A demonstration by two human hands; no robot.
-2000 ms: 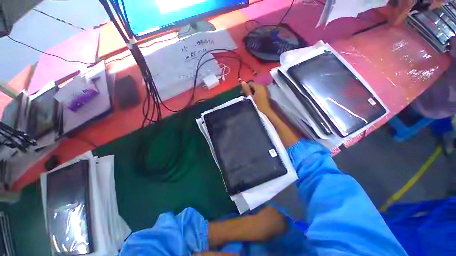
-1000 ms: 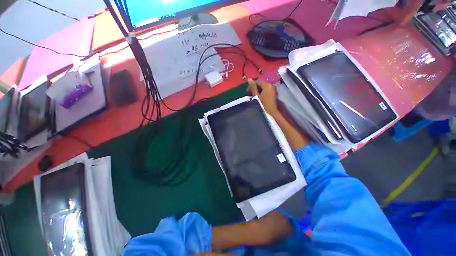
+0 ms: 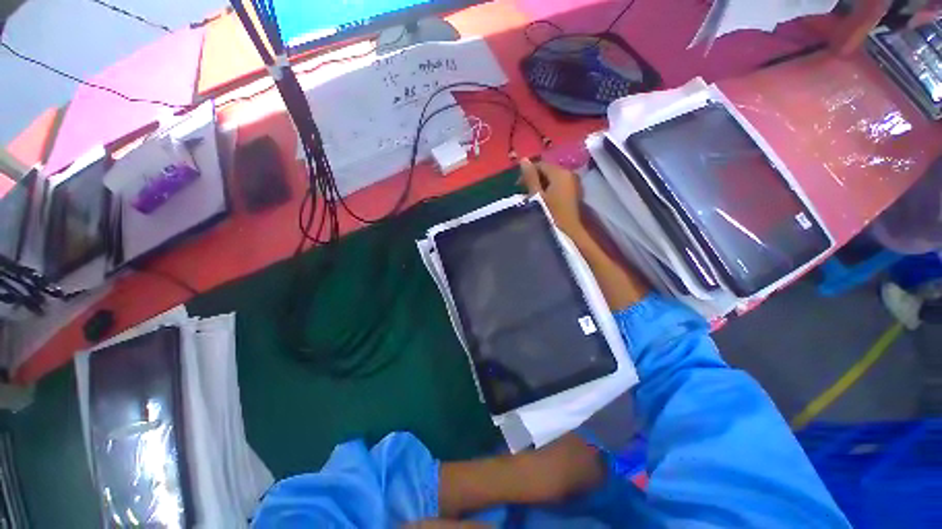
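Observation:
A black tablet [image 3: 527, 305] with a small white sticker lies screen up on white sheets [image 3: 558, 418] at the front edge of the green mat. My right hand [image 3: 553, 186] is at the tablet's top corner, fingers bent and close together beside thin black cable ends [image 3: 514, 155]; whether it grips anything is too small to tell. My left hand [image 3: 573, 467] is low in the picture, below the tablet's near edge, partly hidden, and its fingers do not show clearly.
Tablets with white sheets are stacked at right [image 3: 728, 196] and lower left [image 3: 139, 424]. Black cables [image 3: 331, 331] coil on the mat. Behind are a white adapter [image 3: 449, 157], handwritten papers [image 3: 356, 124], a monitor [image 3: 331, 21] and a dark round pad [image 3: 589, 74]. A shoe [image 3: 902, 306] shows at right.
The camera view has shifted slightly. My right hand stays at the tablet's top corner and the tablet stays in place on the mat. A shoe has come into view at right.

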